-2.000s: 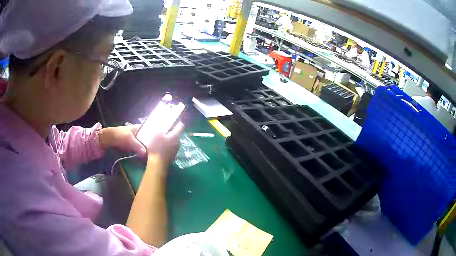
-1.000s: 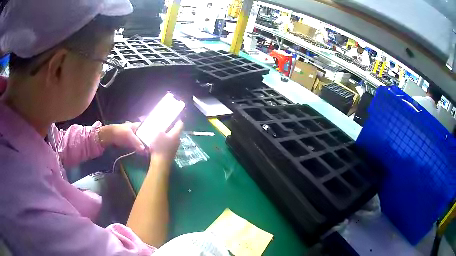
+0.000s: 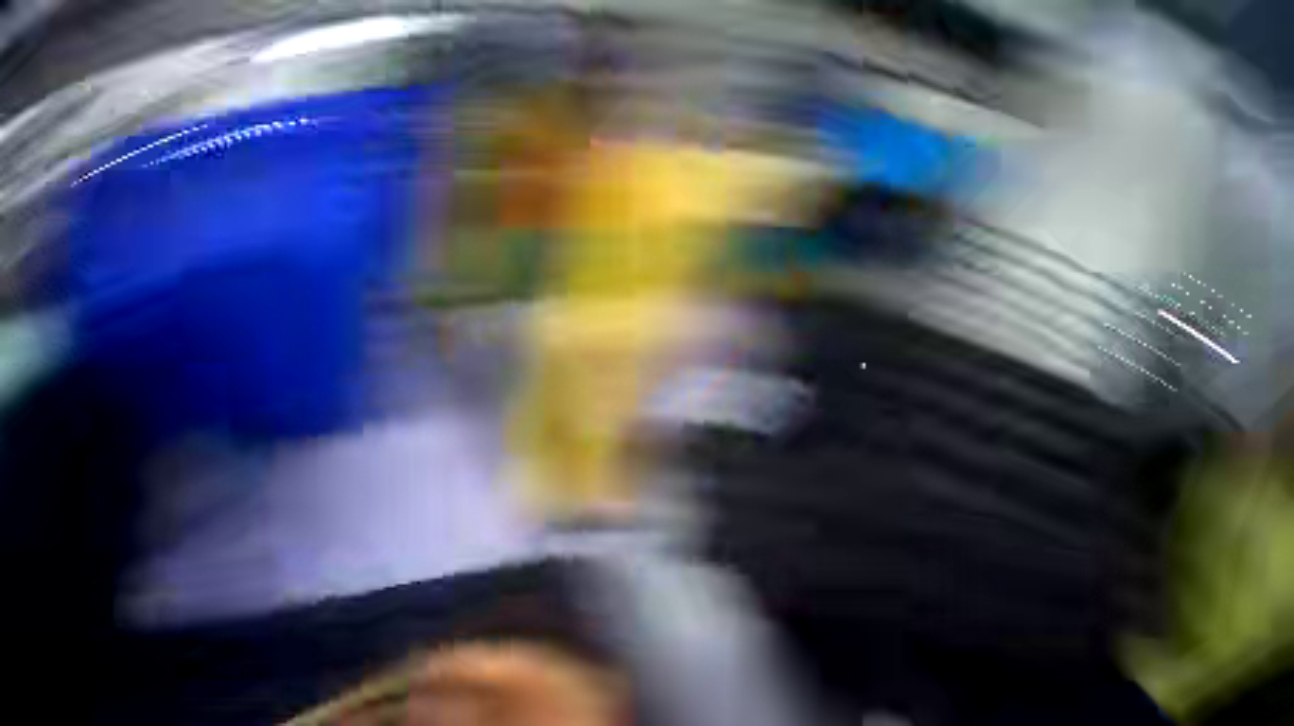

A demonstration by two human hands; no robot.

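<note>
The view is heavily blurred. A skin-toned rounded shape, seemingly part of a hand (image 3: 504, 687), is cut off by the bottom edge left of centre. I cannot tell whether it is my left or right hand, or what its fingers do. No other hand can be made out. A black mass (image 3: 327, 645), which looks like a foam tray, lies around and behind it. No unit or small part can be made out.
The blue crate (image 3: 234, 270) stands at upper left above a pale lilac surface (image 3: 341, 511). A yellow post (image 3: 610, 312) is near the middle. A dark stack (image 3: 922, 496) fills the right, with a yellow-green shape (image 3: 1235, 582) beside it.
My view has swung quickly to the right. The person in pink with the phone and the green mat have left the picture. The blue crate has shifted from right to left, and a skin-toned shape appears at the bottom.
</note>
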